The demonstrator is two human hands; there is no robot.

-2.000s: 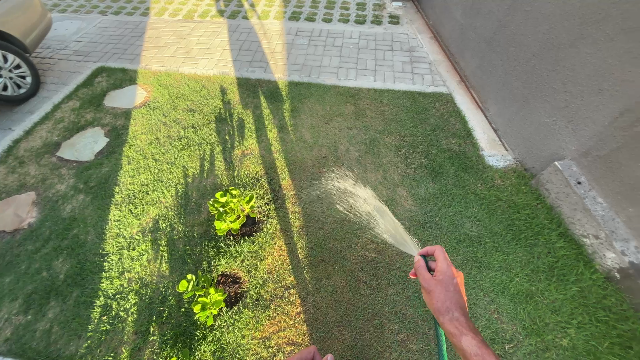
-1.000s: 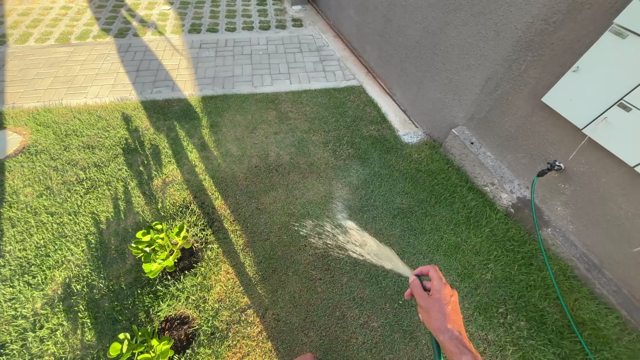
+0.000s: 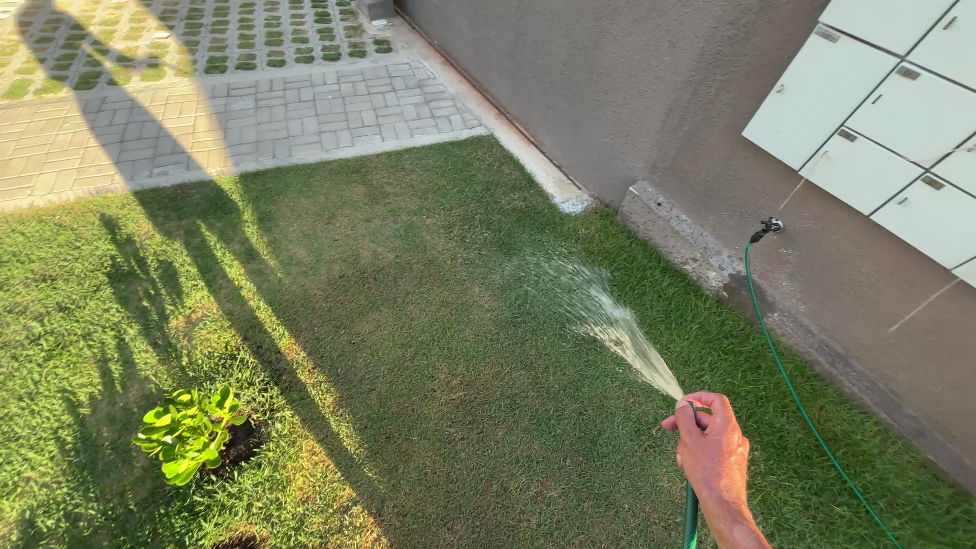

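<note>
My right hand [image 3: 713, 446] grips the end of a green garden hose [image 3: 691, 518] at the lower right, with the thumb pressed near its mouth. A fan of water [image 3: 618, 328] sprays from it up and to the left over the lawn [image 3: 427, 343]. Below the hand the hose runs down out of the frame. My left hand is out of view. A leafy green shrub [image 3: 187, 435] grows from a patch of dark soil at the lower left.
A rough grey wall [image 3: 579, 84] with a concrete footing [image 3: 679, 229] borders the right side. A wall tap [image 3: 770, 226] feeds the hose, below white cabinet doors [image 3: 862, 168]. Paving bricks [image 3: 305, 114] lie beyond the grass. Long shadows cross the lawn.
The view has swung right, bringing in the tap and cabinets; the car and stepping stones are out of frame. The spray now falls nearer the wall. Fingers at the bottom edge earlier are no longer seen.
</note>
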